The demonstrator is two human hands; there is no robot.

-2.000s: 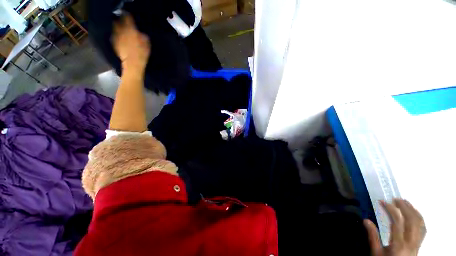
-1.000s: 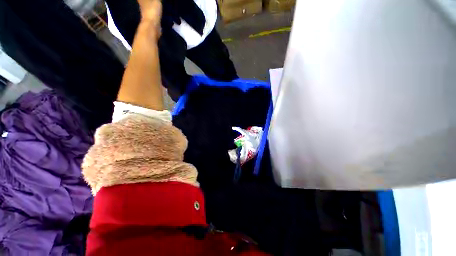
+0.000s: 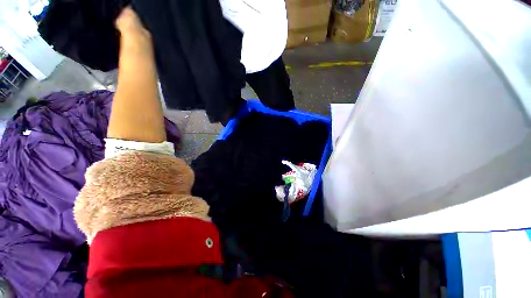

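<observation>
My left hand is raised at the top left, at the end of my outstretched arm. It holds a black garment that hangs down on both sides of it; the fingers are partly hidden by the cloth. The garment's lower end hangs by the near-left corner of a blue plastic crate. Black garments fill the crate, with a small white crinkled plastic bag on top. My right hand is not in view.
Purple garments lie heaped on the left. A person in white and black stands behind the crate. Cardboard boxes are at the back. A large white panel fills the right, above the blue-edged table.
My left hand has moved left with the black garment, which now hangs nearer the crate. The view has turned right since the oldest frame, and my right hand has left the picture.
</observation>
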